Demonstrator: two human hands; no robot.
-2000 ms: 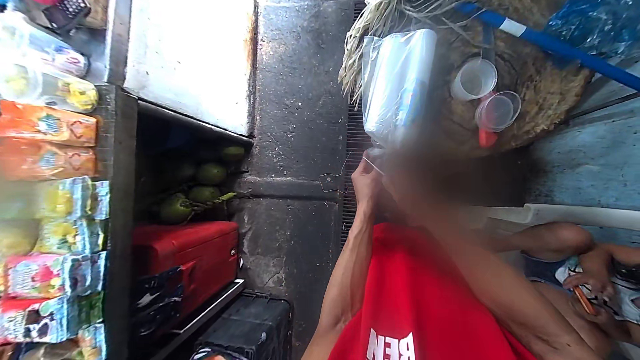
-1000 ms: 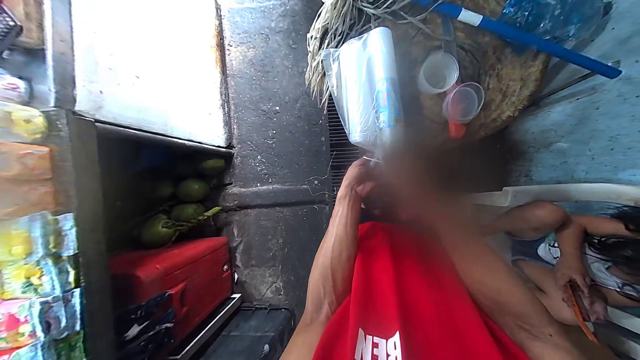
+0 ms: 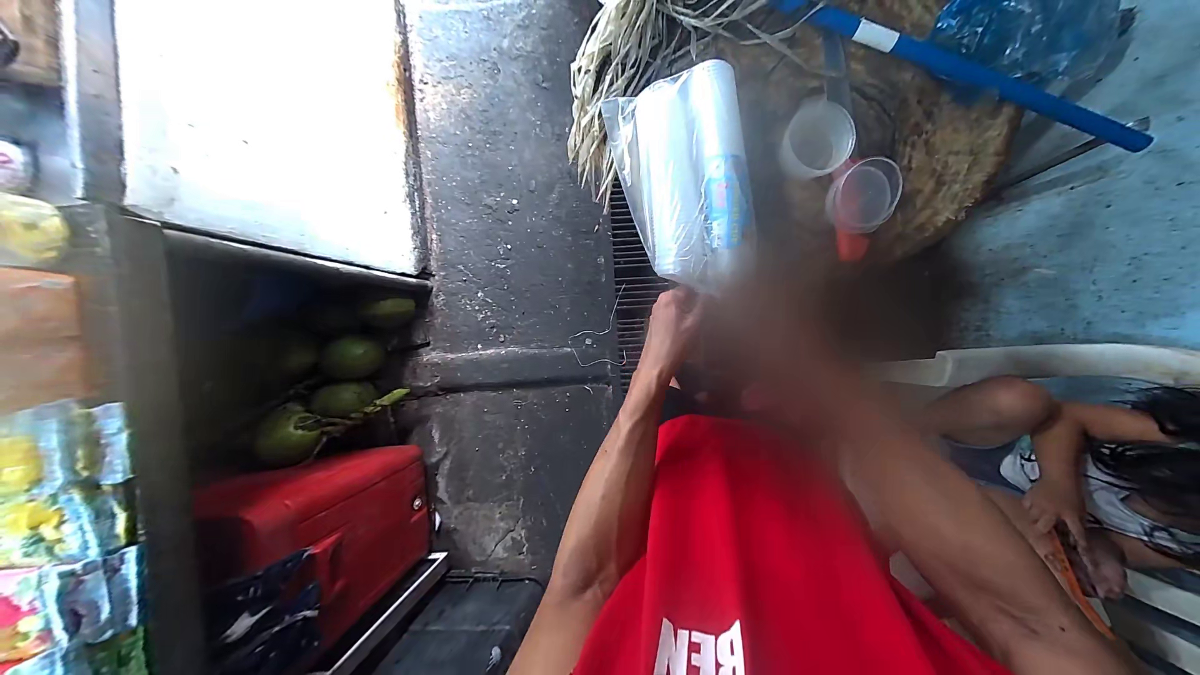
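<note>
My left hand (image 3: 677,314) is closed with its fingers at the lower end of a clear plastic bag (image 3: 656,178) that holds stacked plastic cups (image 3: 722,141). The bag lies lengthwise, pointing away from me, and bears printing. My right forearm (image 3: 919,497) reaches up from the lower right; a dark blur covers the right hand, so its fingers and anything in them are hidden. To the right of the bag, a clear plastic cup (image 3: 817,139) and a second cup (image 3: 864,194) over a red object (image 3: 851,246) rest on a round wooden block (image 3: 947,159).
A blue pole (image 3: 1012,86) crosses the block beside dried plant fibres (image 3: 600,103). A metal grate (image 3: 633,253) runs below. Green coconuts (image 3: 352,358) and a red cooler (image 3: 319,506) sit left, under a white tabletop (image 3: 262,122). Another person's hand (image 3: 1055,502) holds an orange object at right.
A thin pale strip seen at my left fingertips two seconds ago no longer shows. My left hand stays at the bag's lower end.
</note>
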